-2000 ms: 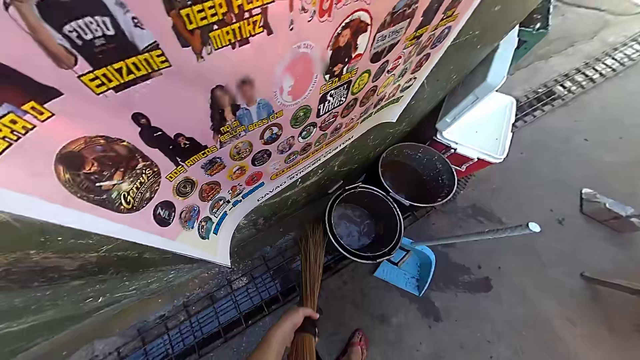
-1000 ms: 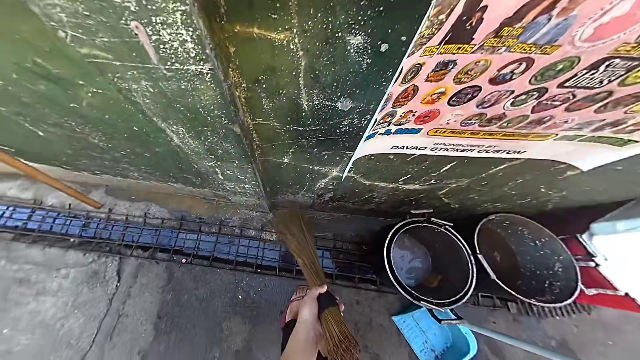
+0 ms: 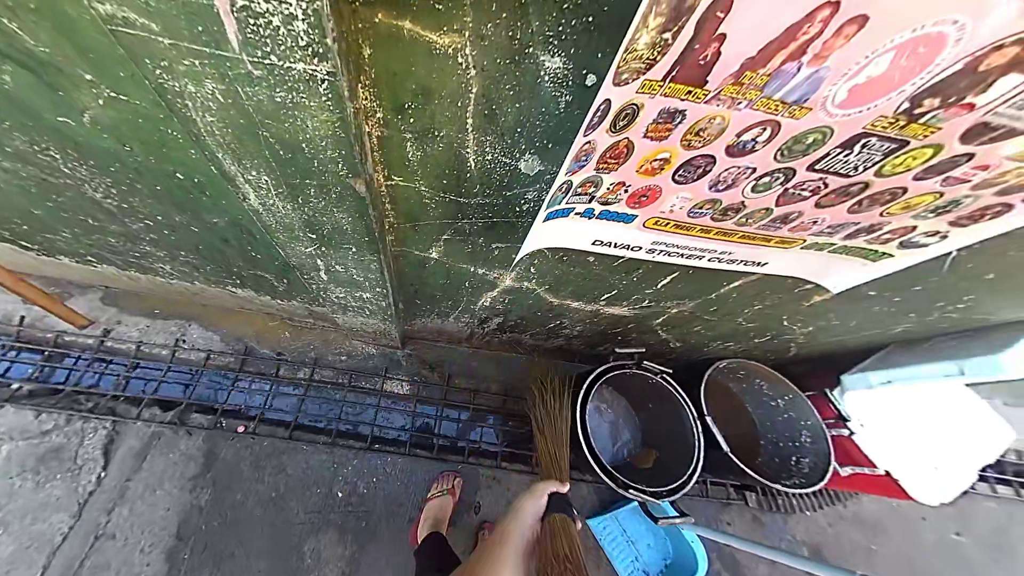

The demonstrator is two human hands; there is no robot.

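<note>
My left hand (image 3: 528, 516) is closed around the dark-banded binding of a stick broom (image 3: 552, 432) made of thin brown ribs. The broom's spread tips point toward the foot of the green wall, over the drain grate and just left of a black bucket (image 3: 644, 432). That bucket has a pale rim and holds something translucent and a small brown piece. Below it lies a light blue dustpan (image 3: 640, 540) with a long pale handle, close to the broom's right side. My right hand is not in view.
A rebar grate (image 3: 264, 400) covers a drain along the scuffed wall (image 3: 448, 176). Another dark bucket (image 3: 768, 424) stands right, beside a red cooler (image 3: 864, 460) with a white lid. A wooden stick (image 3: 44, 298) lies left. A printed poster (image 3: 800, 160) hangs above; my sandaled foot (image 3: 438, 504) is below.
The view has swung left along the wall since the first frame. The broom tips have moved right along the grate, closer to the black bucket, since one second ago. The left hand still holds the broom.
</note>
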